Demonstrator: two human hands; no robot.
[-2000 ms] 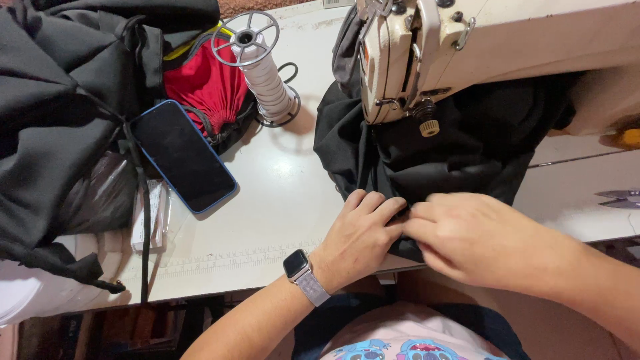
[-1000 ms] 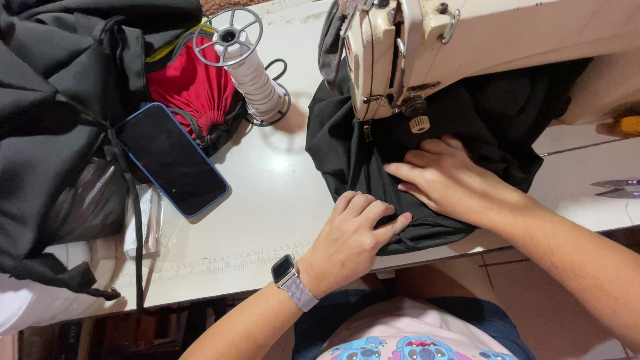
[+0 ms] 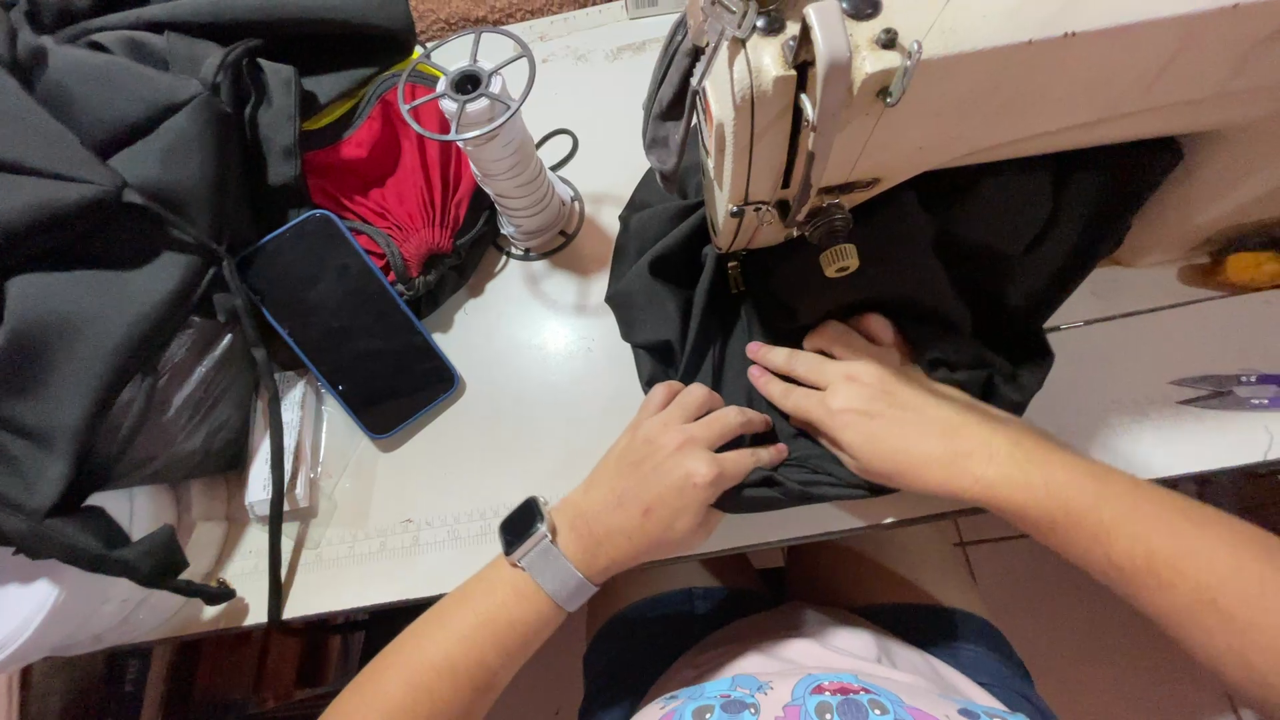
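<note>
Black fabric (image 3: 690, 290) lies bunched on the white sewing table, partly beneath the head of a sewing machine (image 3: 760, 130). My left hand (image 3: 680, 460), with a smartwatch on its wrist, rests on the near left part of the cloth; its fingers are bent, with the fingertips on the folds. Just to the right, my right hand (image 3: 870, 410) lies on the same fabric, two fingers stretched to the left and the others partly tucked near a fold. Whether either hand pinches the cloth cannot be told. The needle and presser foot are hard to make out against the dark fabric.
A spool of white elastic or tape (image 3: 515, 175) stands behind a smartphone (image 3: 350, 325) on the left. Beside them are a red drawstring pouch (image 3: 390, 175) and a pile of black garments (image 3: 120, 260). Thread snips (image 3: 1230, 391) lie at the right edge. A ruler scale (image 3: 400, 540) marks the near edge.
My hands were close together at the fabric's near edge two seconds ago. Now they are apart, the right one farther in on the cloth, and more fabric lies spread near the edge.
</note>
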